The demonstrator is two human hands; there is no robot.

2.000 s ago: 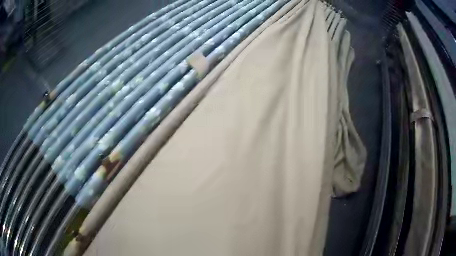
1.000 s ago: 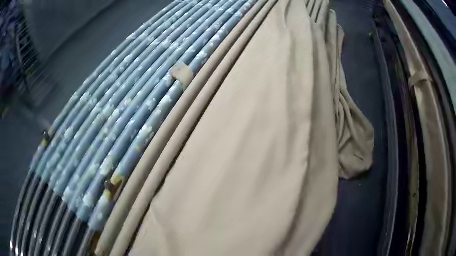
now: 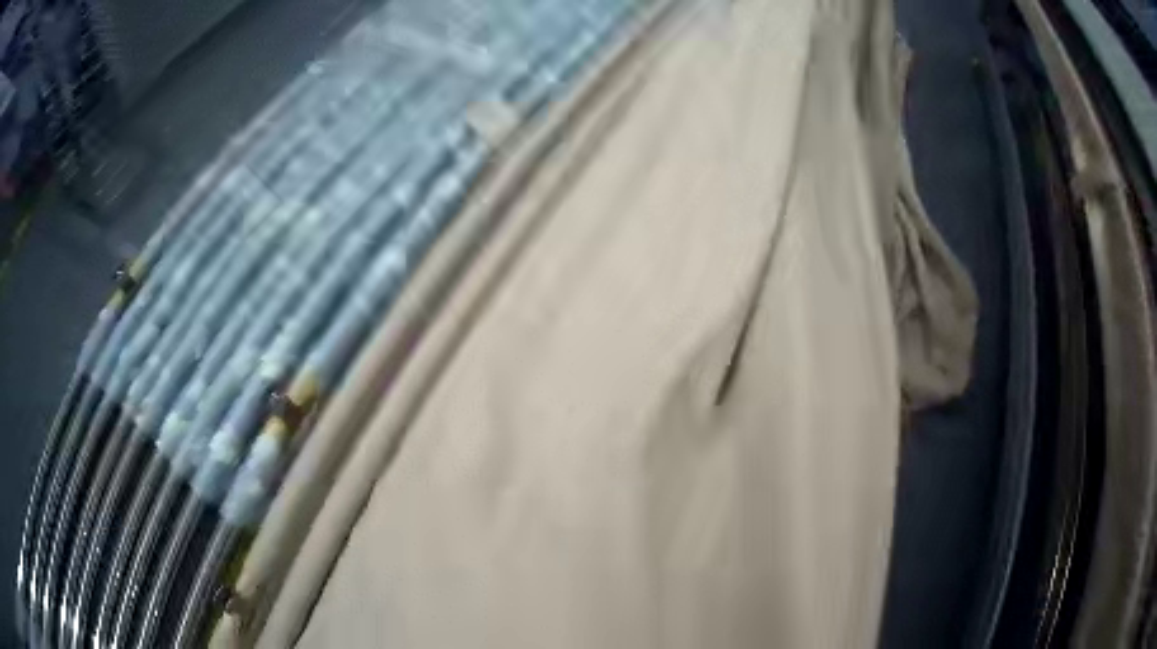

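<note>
A beige curtain panel [image 3: 596, 418] lies loose and wide across the middle, with a short dark crease right of centre. At its left edge the beige cloth lies in narrow folds over tubes [image 3: 368, 406]. Beside them a blue floral curtain [image 3: 279, 266] is folded on parallel tubes; it is blurred. A small cream pad [image 3: 492, 123] lies at the border of blue and beige. Clips [image 3: 292, 406] sit on the tube edges. Neither of my hands is in view.
Bare shiny steel tubes [image 3: 95, 520] show at the lower left. A bunched end of beige cloth [image 3: 936, 317] hangs over the grey floor [image 3: 952, 507] on the right. Another rack with a brownish curtain [image 3: 1123, 330] runs along the right edge. A wire rack stands at the upper left.
A second beige fold lies beside the first, compared with two seconds ago. The loose cloth has shifted and now shows a dark crease. The view has moved and is more blurred.
</note>
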